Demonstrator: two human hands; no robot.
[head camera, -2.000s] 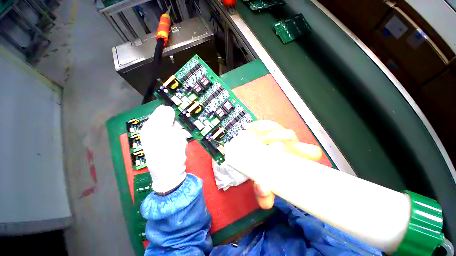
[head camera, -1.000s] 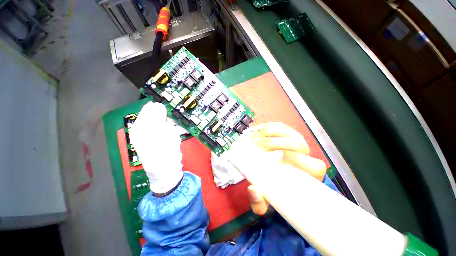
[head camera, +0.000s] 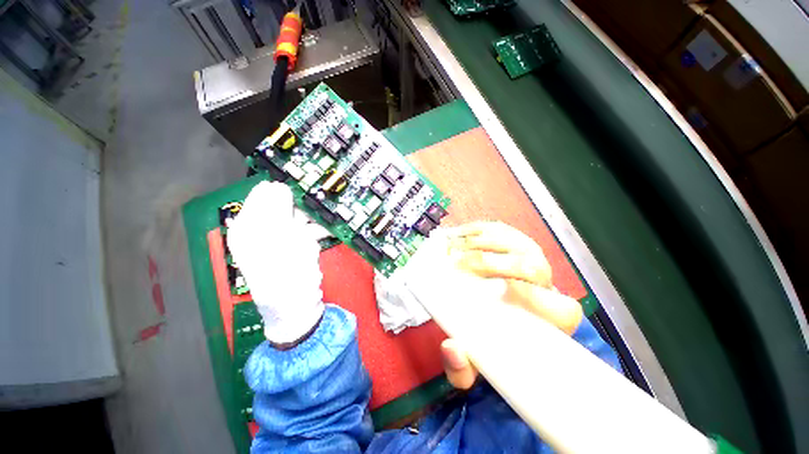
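Observation:
My left hand (head camera: 277, 257), in a white glove, holds a green circuit board panel (head camera: 355, 182) by its lower left edge. The panel is tilted above the mat, with black parts and yellow-marked blocks facing up. My right hand (head camera: 506, 270), with bare-looking fingers, is closed around a fat white dispensing syringe (head camera: 541, 368). The syringe's front end is at the panel's lower right corner; its tip is too overexposed to make out. A bit of its green cap (head camera: 723, 445) shows at the bottom edge.
A crumpled white cloth (head camera: 399, 306) lies on the red mat (head camera: 386, 368). Other boards (head camera: 248, 355) lie at the mat's left. A green conveyor belt (head camera: 621, 168) with metal rails runs along the right, carrying boards (head camera: 528, 50). A metal box (head camera: 239, 84) stands beyond the table.
Since two seconds ago, the panel has shifted slightly left and the syringe's rear end has swung down, taking most of the green cap out of view. Both hands keep their holds.

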